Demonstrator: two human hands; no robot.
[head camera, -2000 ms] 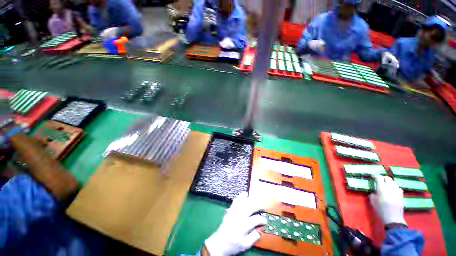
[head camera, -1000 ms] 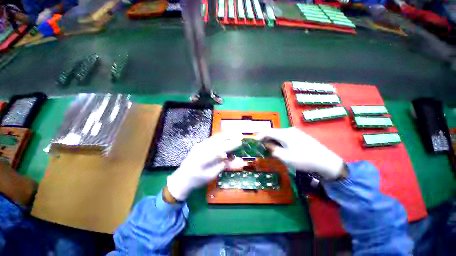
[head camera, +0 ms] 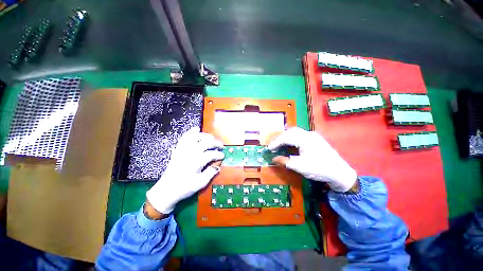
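Note:
The orange-brown fixture (head camera: pixel 206 216) lies in front of me with three long recesses. Both my gloved hands hold a green circuit board (head camera: pixel 245 155) by its ends at the middle recess. My left hand (head camera: pixel 186 168) grips the left end and my right hand (head camera: pixel 316 159) the right end; fingers hide both ends. A second green board (head camera: pixel 251 196) lies in the nearest recess. A white plate (head camera: pixel 249 121) shows in the far recess.
The black screw tray (head camera: pixel 123 132) stands left of the fixture. Farther left are brown cardboard (head camera: pixel 58 211) and silvery strips (head camera: pixel 42 119). Board-and-plate units (head camera: pixel 349 81) lie on the red sheet (head camera: pixel 381 185) at right. A metal upright (head camera: pixel 177 34) stands behind. Loose boards (head camera: pixel 72 30) lie on the conveyor.
My right hand has moved from the red sheet to the fixture. The board, tilted between my hands a second ago, now lies level at the middle recess. The view has tilted down.

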